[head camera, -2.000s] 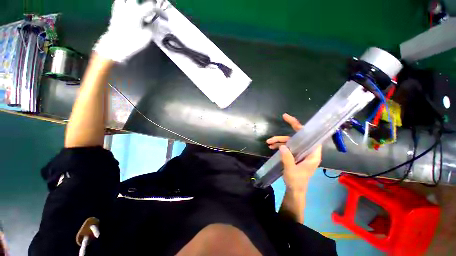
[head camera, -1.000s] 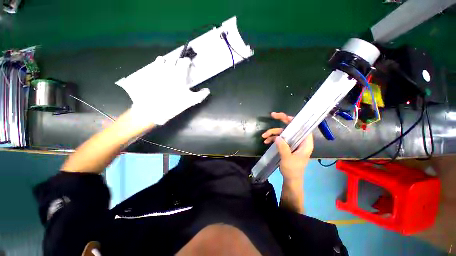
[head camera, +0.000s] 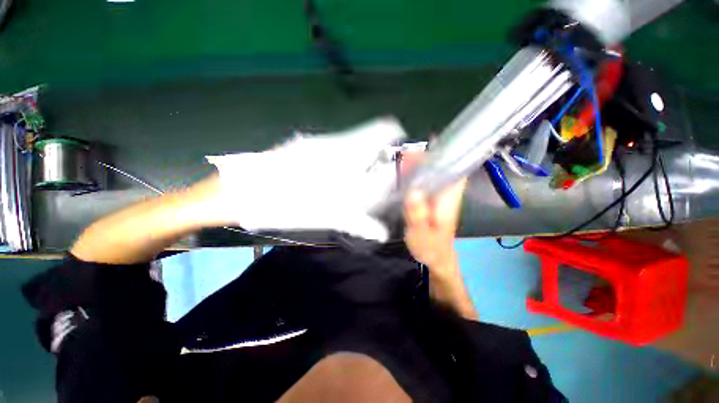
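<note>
My left hand (head camera: 331, 177), in a white glove and blurred, holds a white housing shell (head camera: 244, 177) low over the bench in front of me. Glove and shell blend, so the fingers cannot be made out. My bare right hand (head camera: 430, 224) grips the lower end of a long silvery tube assembly (head camera: 504, 110), tilted up to the right. The tube's end is close to the glove; whether they touch is unclear. Blue wires and a small green board (head camera: 582, 171) hang at its dark upper fitting.
Blue-handled cutters (head camera: 503, 183) lie right of the tube. A solder spool (head camera: 63, 163) and piled units (head camera: 14, 185) are at the left. A black cord (head camera: 327, 43) lies on the green belt. A black box (head camera: 650, 110) with cables is right. A red stool (head camera: 650, 291) stands below.
My gloved hand has brought the shell down and right, beside the tube's lower end. The black cord is off the shell and on the belt. The tube and right hand have shifted up and left.
</note>
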